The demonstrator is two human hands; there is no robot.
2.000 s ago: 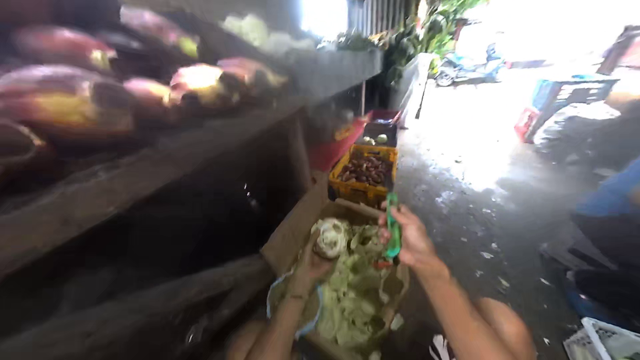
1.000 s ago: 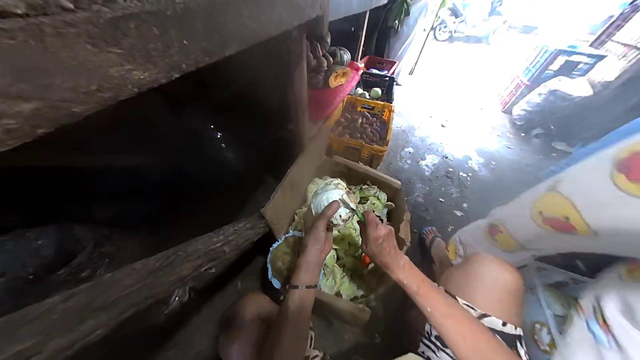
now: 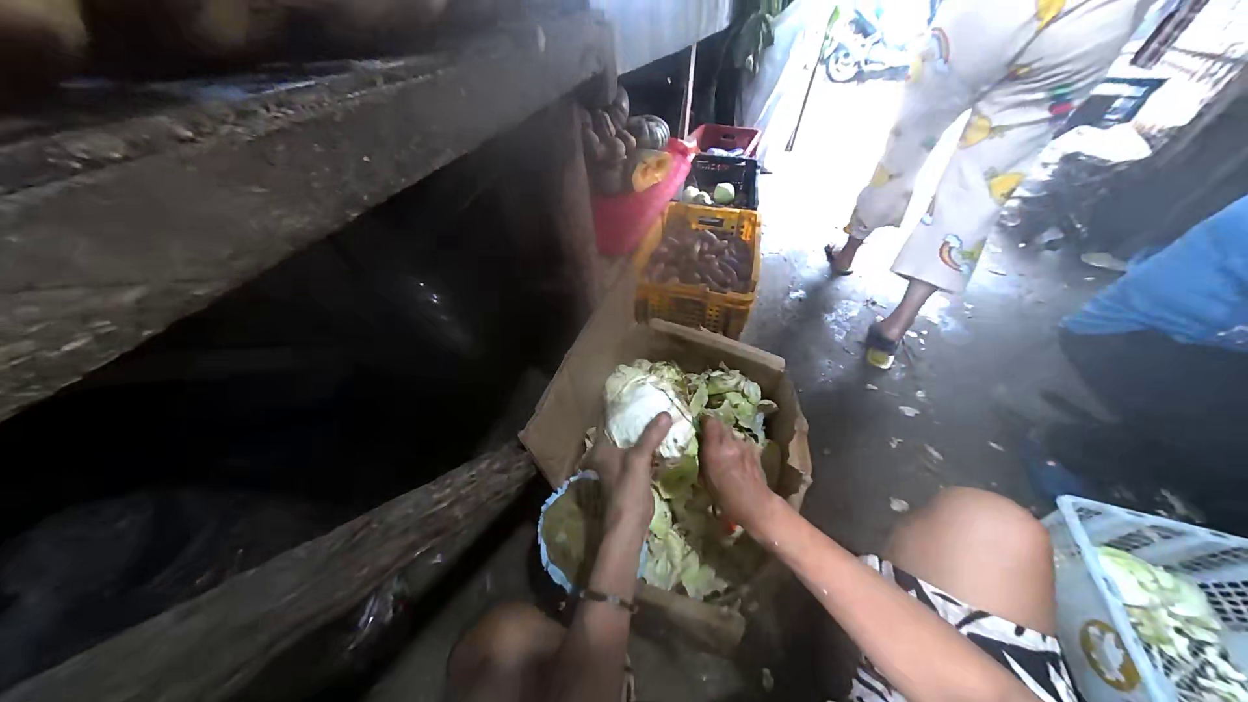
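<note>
A pale, partly trimmed cabbage head (image 3: 643,405) is in my left hand (image 3: 632,468), above an open cardboard box (image 3: 565,409). My right hand (image 3: 733,470) is closed close to the cabbage's right side, fingers curled down; the green-handled tool seen earlier is mostly hidden, with only a small orange-red spot below the hand. Loose cabbage leaves (image 3: 682,561) fill the box beneath both hands. A round container with a light blue rim (image 3: 548,546) sits at the box's left front.
A yellow crate of brown produce (image 3: 697,302) stands beyond the box, with darker crates behind. A rough wooden beam (image 3: 390,556) runs along the left. At right are a white-blue plastic basket (image 3: 1082,585) holding cabbage and a walking person in patterned trousers (image 3: 975,146).
My right hand, raised with the green-handled tool two seconds ago, is now down beside the cabbage. The person in patterned trousers has moved from close on the right to farther ahead.
</note>
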